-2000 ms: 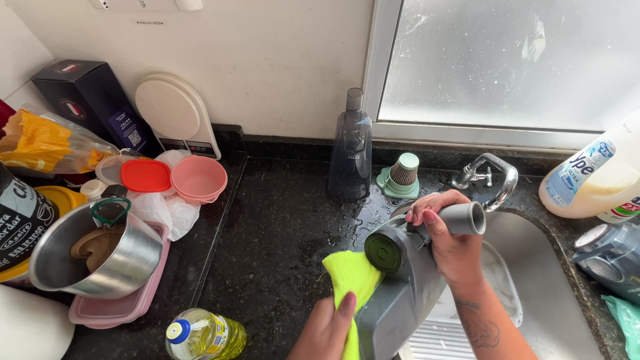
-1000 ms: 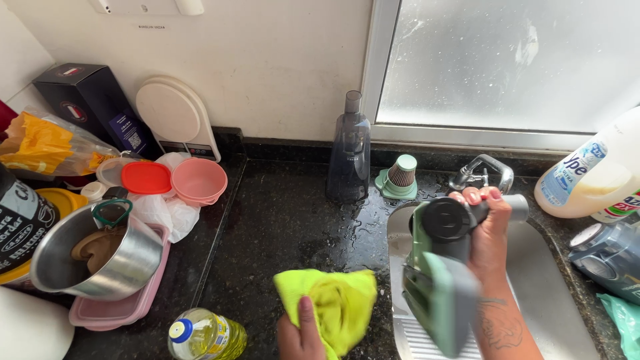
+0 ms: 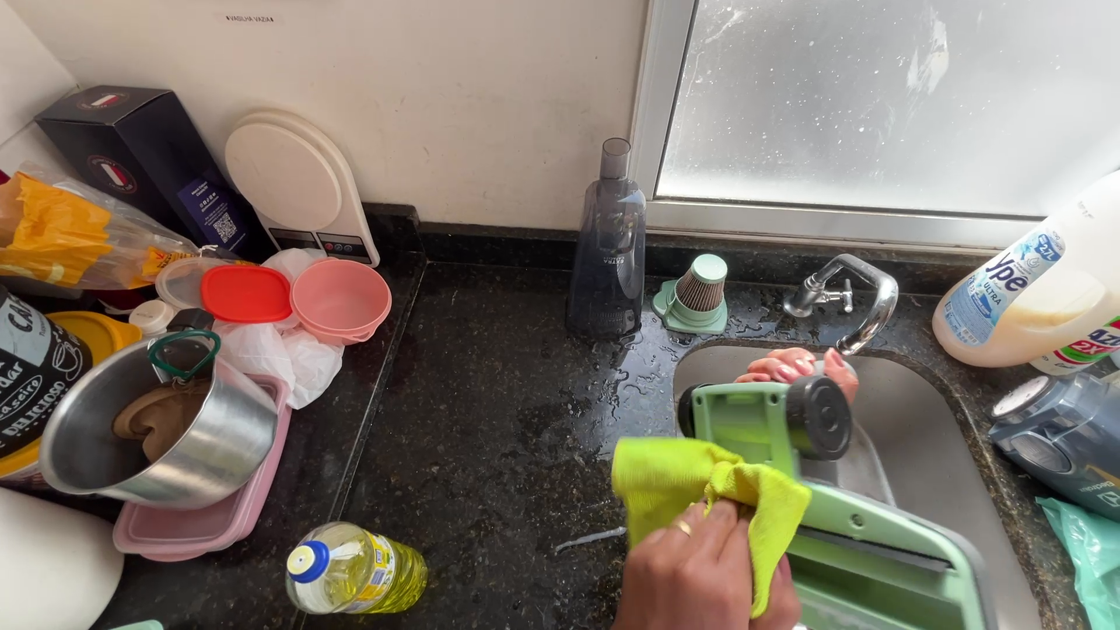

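Observation:
A green plastic appliance body (image 3: 875, 534) with black wheels, perhaps a floor mop or vacuum unit, is tilted over the sink with its underside up. My right hand (image 3: 801, 367) grips its far end, fingers partly hidden behind a wheel. A yellow-green cloth (image 3: 674, 481) is bunched in my left hand (image 3: 709, 560), against the near side of the green body. A smoky transparent tank (image 3: 608, 254) stands upright on the wet counter. Beside it a pleated filter (image 3: 702, 284) rests on a light green base.
The chrome faucet (image 3: 862, 297) rises behind the steel sink (image 3: 936, 437). Detergent jugs (image 3: 1006, 297) and a dark plastic container (image 3: 1063, 437) crowd the right. A bottle of yellow liquid (image 3: 359, 569) stands front left. Farther left are a metal pot (image 3: 166, 437), pink bowl (image 3: 341, 297) and kitchen scale (image 3: 302, 188).
The appliance has been turned, now showing its green, wheeled underside over the sink. My left hand has moved right with the cloth, from over the counter to the appliance.

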